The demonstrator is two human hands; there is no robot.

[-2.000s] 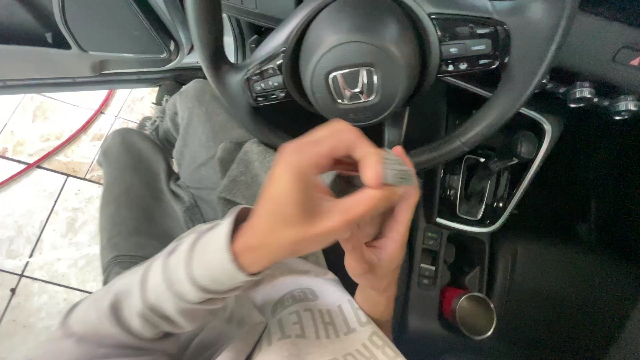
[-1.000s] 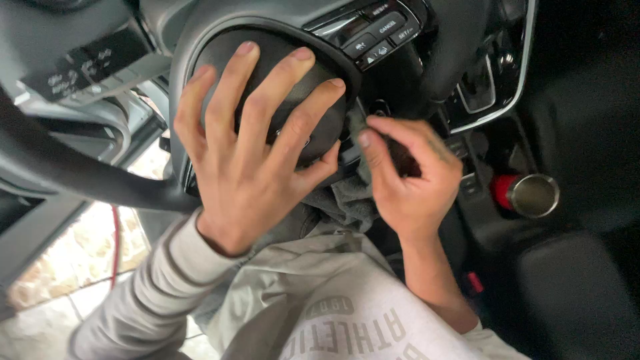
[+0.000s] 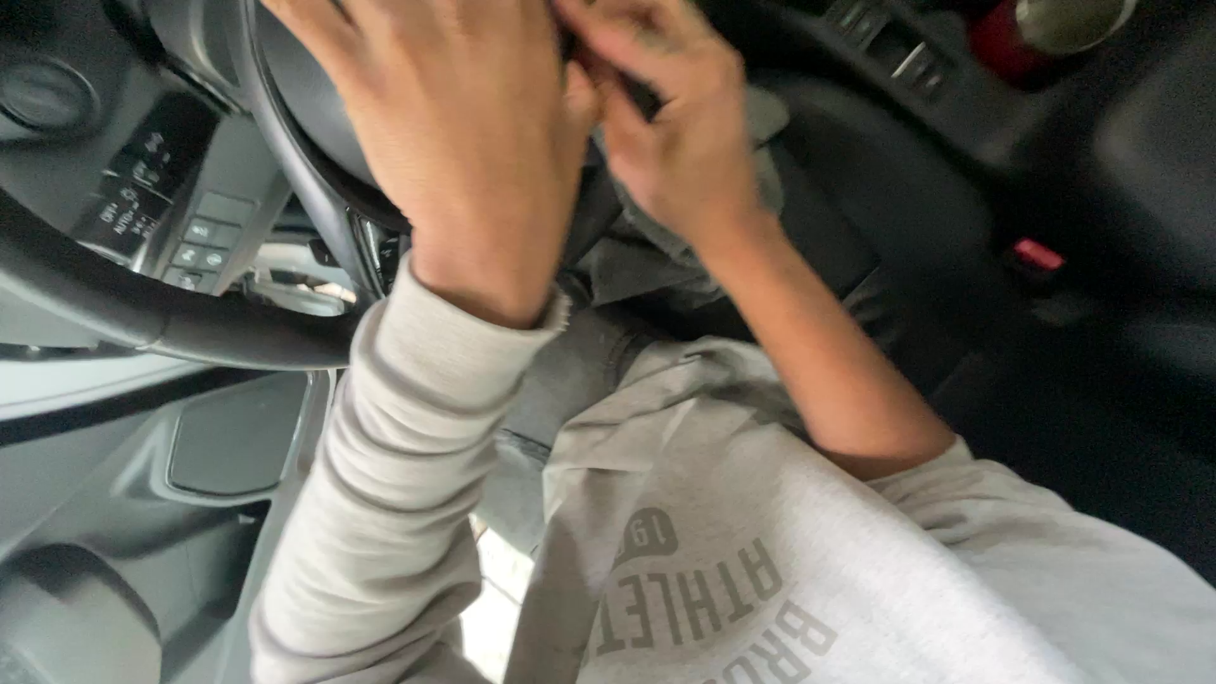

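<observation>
My left hand (image 3: pixel 465 133), in a long light-grey sleeve, lies back up over the dark hub (image 3: pixel 313 104) of the car's steering wheel (image 3: pixel 171 328); its fingertips run out of view at the top. My right hand (image 3: pixel 679 123), forearm bare, is just right of it with bent fingers near the left thumb. Something dark shows between the right fingers, but blur and the top edge hide what it is. Grey fabric (image 3: pixel 655 256) lies below the right hand; whether it is a cloth or trousers is unclear.
A switch panel (image 3: pixel 204 237) and the door panel (image 3: pixel 85 484) are at the left. At the upper right are a red cup with a metal rim (image 3: pixel 1073 24) and console switches (image 3: pixel 917 66). A red seat-belt buckle (image 3: pixel 1038 255) sits beside the seat.
My hands were together before the wheel around a small grey thing; then the left spread over the hub and the right pinched something beside it. The view has swung down and turned.
</observation>
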